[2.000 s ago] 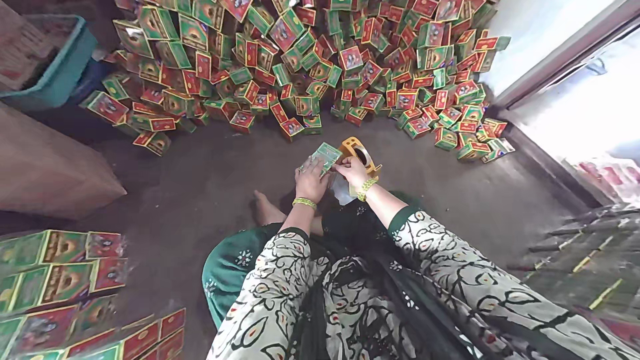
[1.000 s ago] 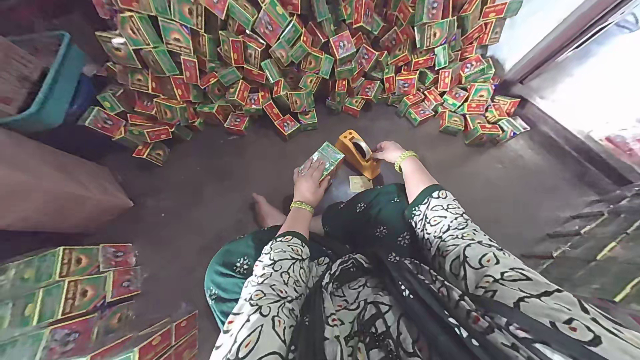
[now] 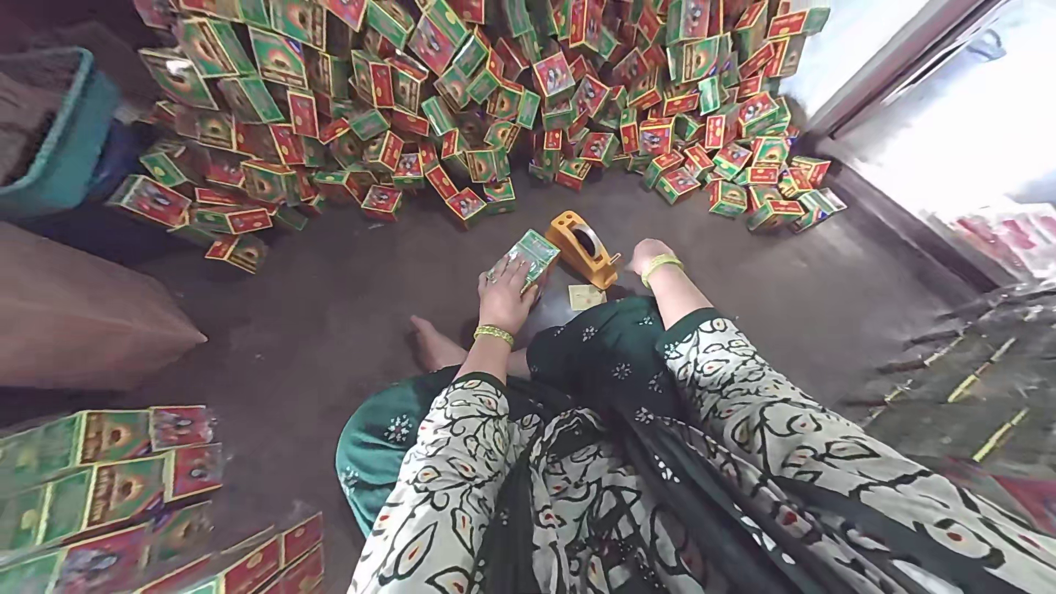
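Observation:
My left hand rests on a green printed carton in clear wrap, its fingers spread over the near side. Just right of that carton, an orange tape dispenser with a roll in it stands on the floor. My right hand is to the right of the dispenser's near end, fingers bent and partly hidden; whether it holds a piece of tape cannot be made out. Between my left hand and the dispenser's near end lies a small yellowish paper piece, close to my knee.
Red and green cartons are heaped along the far side. More wrapped cartons stand in rows at the near left. A large brown box and a teal crate are on the left. Wrapped stacks stand at the right.
My right hand was at the carton two seconds ago, then beside the dispenser; it has since moved farther right. My left hand stays on the carton.

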